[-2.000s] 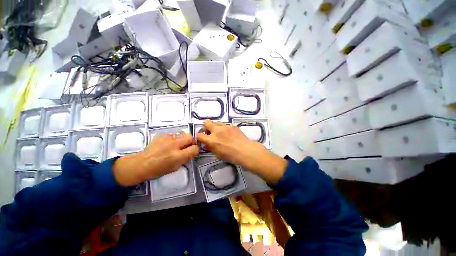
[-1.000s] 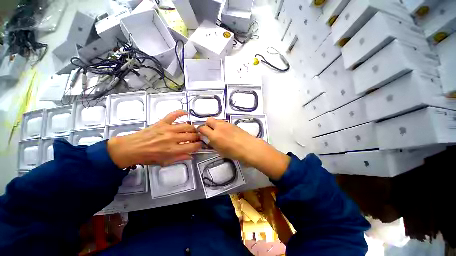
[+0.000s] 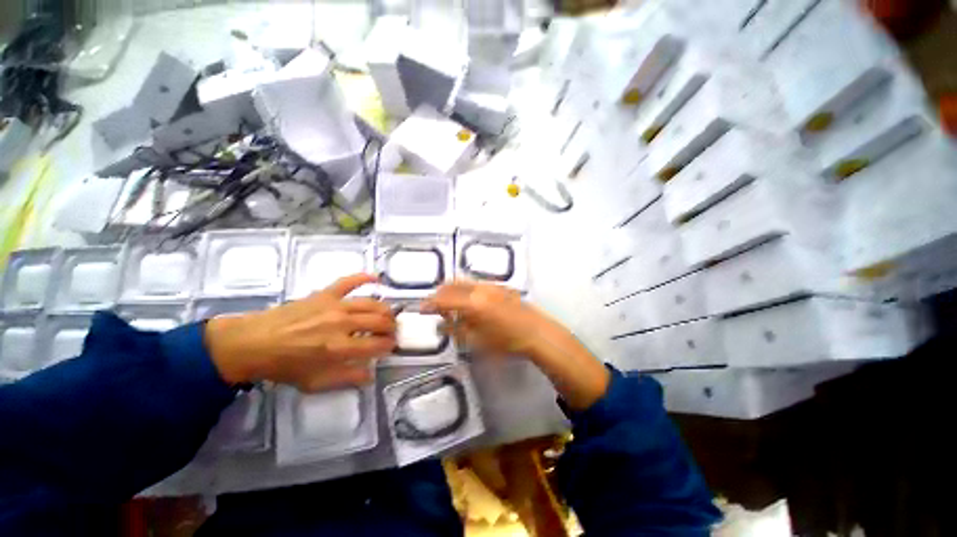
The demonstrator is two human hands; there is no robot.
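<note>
A white open box base [image 3: 421,331] between my hands holds a dark cable looped around its pale centre. My left hand [image 3: 315,338] is over the neighbouring base with its fingers apart, fingertips at this box's left side. My right hand [image 3: 495,318] is blurred, its fingertips at the upper right of the same box; whether they hold anything is unclear. A slightly turned base with a looped cable [image 3: 430,409] lies below. Two bases above also hold cables [image 3: 411,267], [image 3: 488,261]. Bases to the left [image 3: 243,262] show no cable.
Tangled dark cables [image 3: 236,178] and tumbled white lids [image 3: 304,115] lie behind the rows. Closed white boxes [image 3: 724,226], some with gold stickers, are stacked at the right. A loose cable [image 3: 548,195] lies at centre right. Yellow scraps [image 3: 488,498] show below the table edge.
My right hand has moved off the box centre, uncovering its looped cable. My left fingertips have come away from their earlier grip near the right fingertips. The camera view has shifted.
</note>
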